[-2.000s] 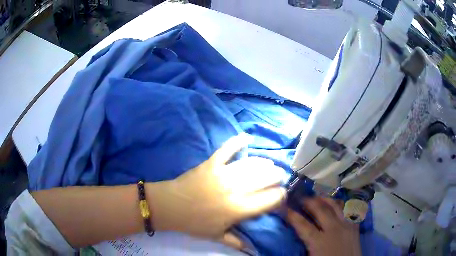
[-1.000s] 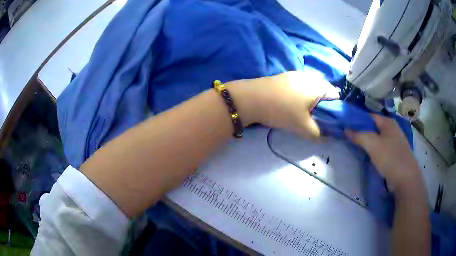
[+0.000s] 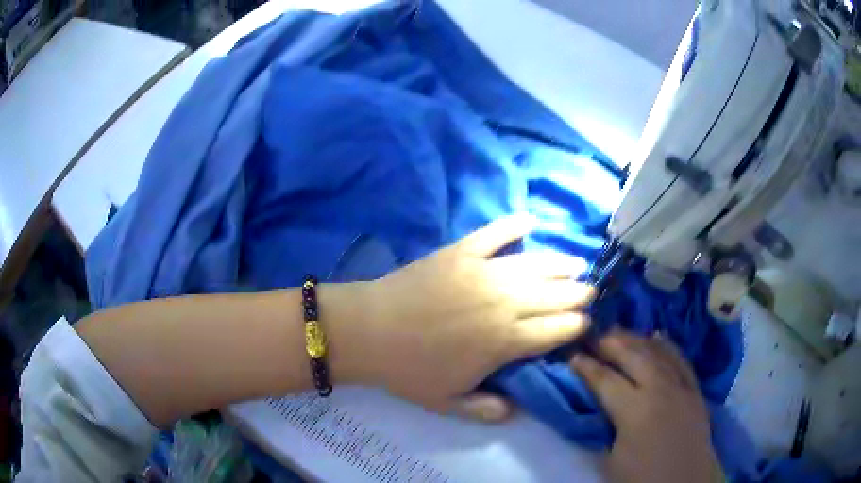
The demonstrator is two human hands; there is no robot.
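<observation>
Blue cloth lies bunched over the white machine table and runs under the sewing machine head. My left hand lies flat on the cloth, palm down with fingers spread, fingertips beside the dark needle and presser foot area. My right hand is on the cloth just in front of the needle area, fingers bent, close to my left fingertips. Whether it grips the cloth or holds a tool is hidden. The presser foot is too dark to make out clearly.
A printed ruler runs along the table's near side. A neighbouring white table stands at the upper left. Small round machine knobs stick out above my right hand. Plastic bags show below the table at lower left.
One second ago both hands held a raised cloth edge with the bed bare in front. Now the cloth covers that part of the bed and my left hand is spread flat on it.
</observation>
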